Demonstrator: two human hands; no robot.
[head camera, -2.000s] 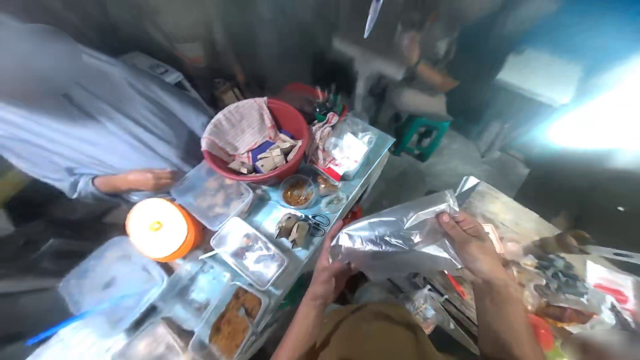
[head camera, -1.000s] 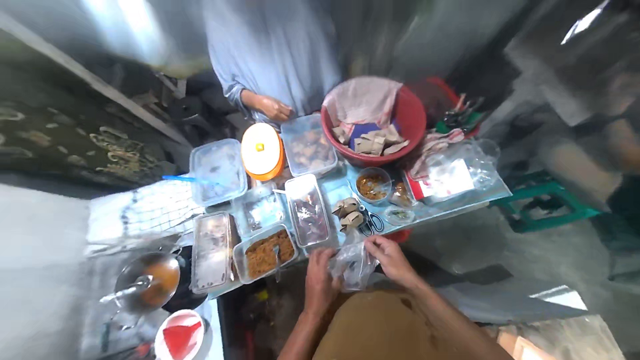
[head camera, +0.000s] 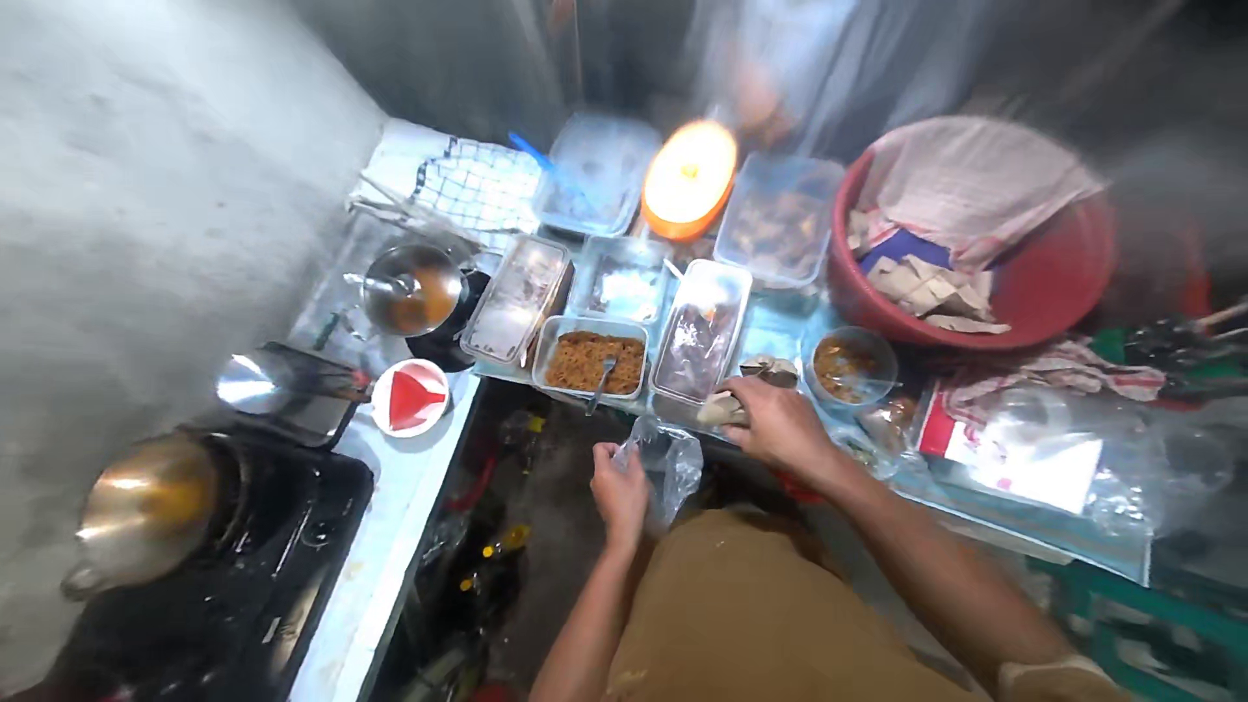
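Observation:
My left hand (head camera: 621, 485) holds a clear plastic bag (head camera: 673, 468) by its edge, over the gap in front of the table. To its right, my right hand (head camera: 775, 424) grips a small brown paper-wrapped packet (head camera: 722, 409) at the table edge. Another such packet (head camera: 769, 369) lies just beyond my fingers. Left of that hand stands a long plastic container (head camera: 700, 336) with something dark under a shiny surface. A container of brown shredded food (head camera: 593, 363) with a fork (head camera: 603, 384) sits farther left. Behind and right is a tub of brown food in sauce (head camera: 851, 367).
A red basin (head camera: 1058, 263) holds brown packets and a cloth. An orange lidded container (head camera: 690, 180) stands at the back, near a blurred person. On the left are a pot (head camera: 413, 291), a white bowl with a red funnel (head camera: 409, 398) and a black stove (head camera: 224, 585) bearing a pan (head camera: 151, 502).
Two seconds ago both hands held a silvery sheet or bag; one second ago both were at a clear bag. Now my right hand has left the bag and grips a packet. The view has swung left.

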